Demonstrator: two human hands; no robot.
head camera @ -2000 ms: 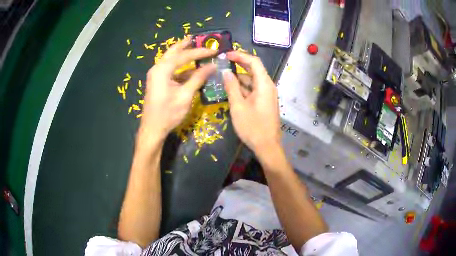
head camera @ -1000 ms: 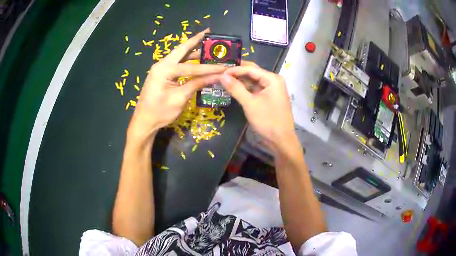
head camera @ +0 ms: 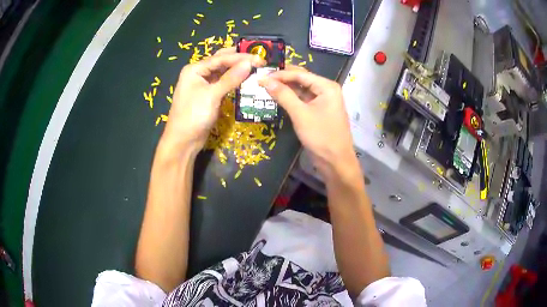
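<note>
An electronic unit (head camera: 258,105) lies on the dark green surface, with its red end and round gold centre away from me and its grey-green board nearer me. My left hand (head camera: 211,90) is over its left side, thumb and finger pinched near the gold centre. My right hand (head camera: 309,105) is over its right side, thumb and finger pinched above the board. Whether either pinch holds a small part is too small to tell. Small yellow parts (head camera: 246,150) lie in a loose heap around and under the unit.
A lit smartphone (head camera: 331,27) lies at the top. The pale-grey bench machine (head camera: 384,120) stands on the right, with a red push button (head camera: 379,57), a second red-ended unit (head camera: 466,144) in its fixture, a yellow-black strip (head camera: 484,171) and a control panel (head camera: 435,223).
My left fingers have moved up from the unit's middle to beside the gold centre and now partly cover it. My right hand stays over the board. The view has shifted slightly.
</note>
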